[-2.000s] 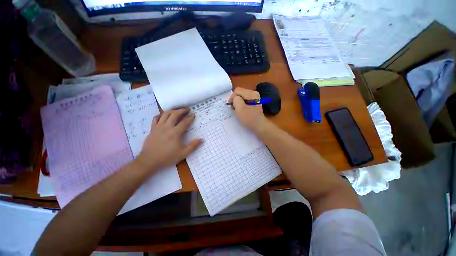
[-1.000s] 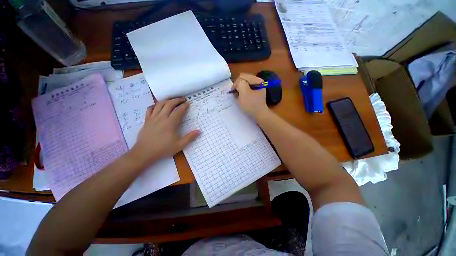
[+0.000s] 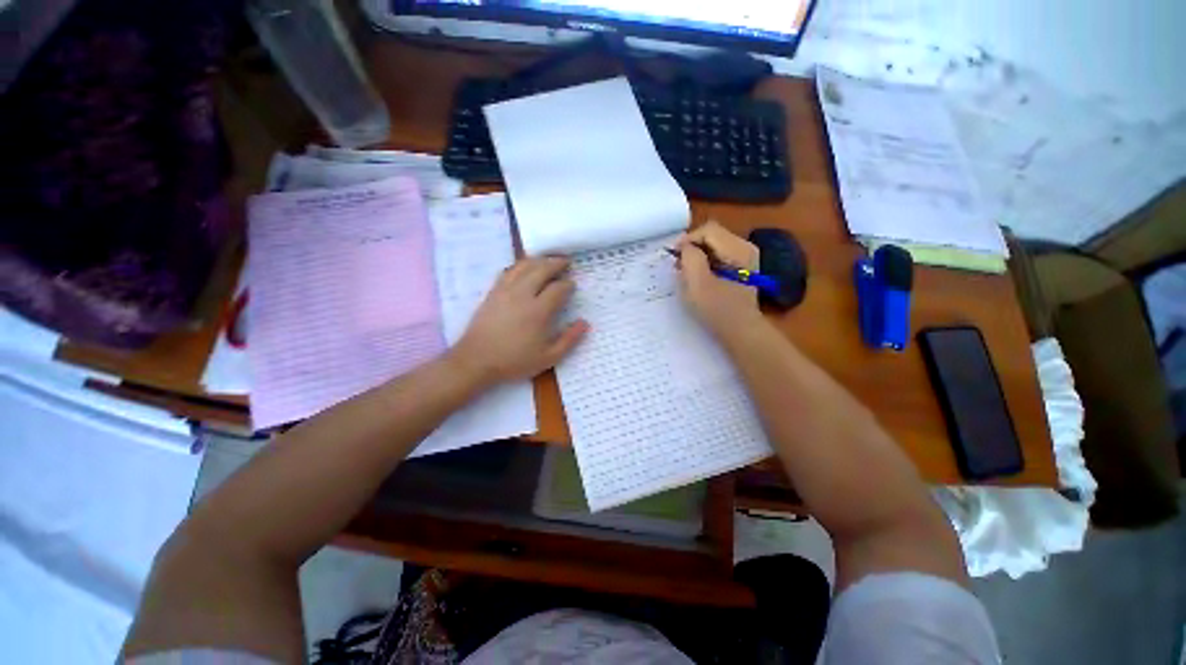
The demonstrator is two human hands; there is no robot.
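A form pad (image 3: 650, 403) with a printed grid lies on the desk, its white cover (image 3: 585, 163) folded back over the keyboard. My left hand (image 3: 527, 321) lies bare on the pad's upper left edge, fingers slightly apart, holding nothing. My right hand (image 3: 718, 273) holds a blue pen (image 3: 748, 277) with its tip near the top right of the sheet. A pink form copy (image 3: 341, 299) lies left of the pad, over white handwritten sheets (image 3: 471, 260).
A keyboard (image 3: 722, 143) and monitor are behind the pad. A mouse (image 3: 780, 269), blue stapler (image 3: 884, 299) and black phone (image 3: 972, 400) are at right. Printed documents (image 3: 910, 163) lie back right, a plastic bottle (image 3: 319, 72) back left. A drawer (image 3: 520, 539) is below the desk edge.
The camera view has shifted, so the desk appears further right and more of the left side shows. Both hands keep their places on the pad; the pen stays near the sheet's top right.
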